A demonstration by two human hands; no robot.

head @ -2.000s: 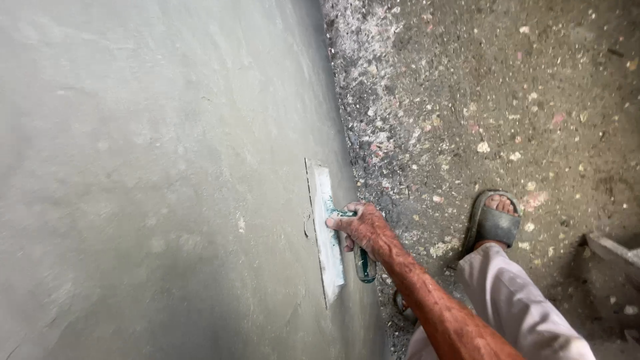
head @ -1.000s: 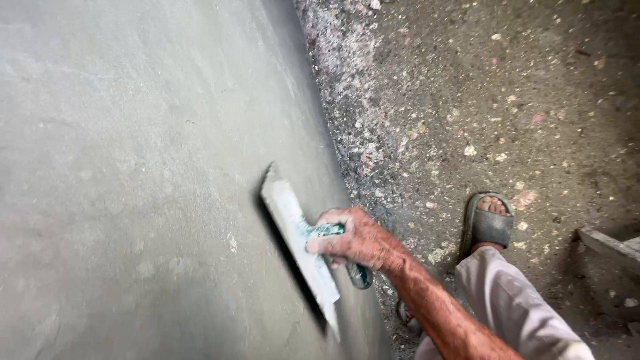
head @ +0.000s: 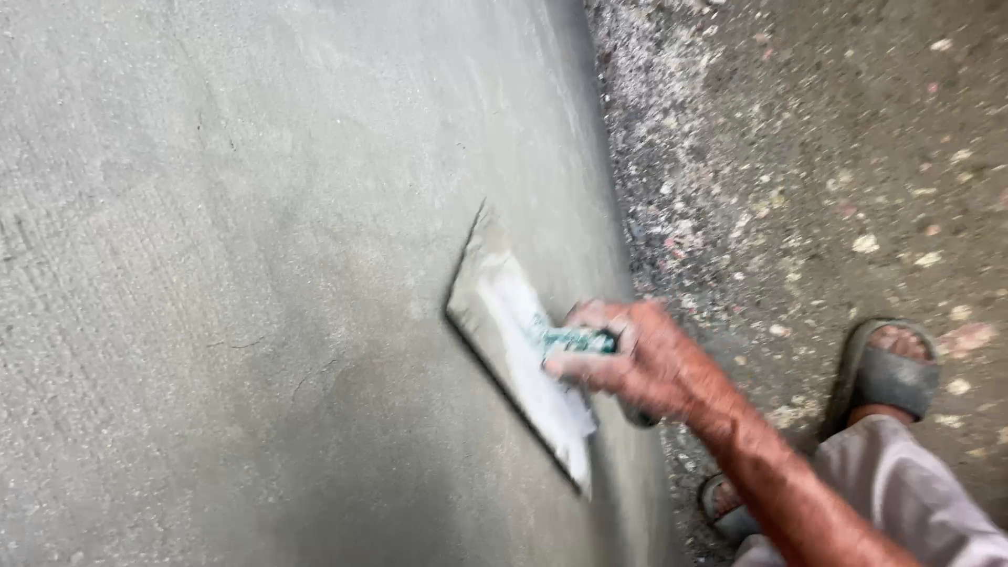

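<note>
My right hand (head: 622, 354) grips the teal handle of a finishing trowel (head: 524, 346), whose wide, whitish metal blade is smeared with plaster. The blade lies slantwise over a grey plastered wall (head: 276, 236), near the edge where the wall meets the floor. The edge of the blade farther from my hand is dark against the plaster; whether the whole face touches is unclear. Hand and trowel are slightly blurred. My left hand is out of view.
The rough floor (head: 827, 181) at the right is speckled with pale and pinkish spots. A foot in a grey slide sandal (head: 898, 382) stands there, and another sandal (head: 736, 520) shows lower down beside the forearm. Light trousers (head: 898, 480) fill the lower right.
The trowel has tilted from nearly upright in the view to a slant, its upper end toward the left. It stays in my right hand. The wooden-looking piece at the right edge has left the view.
</note>
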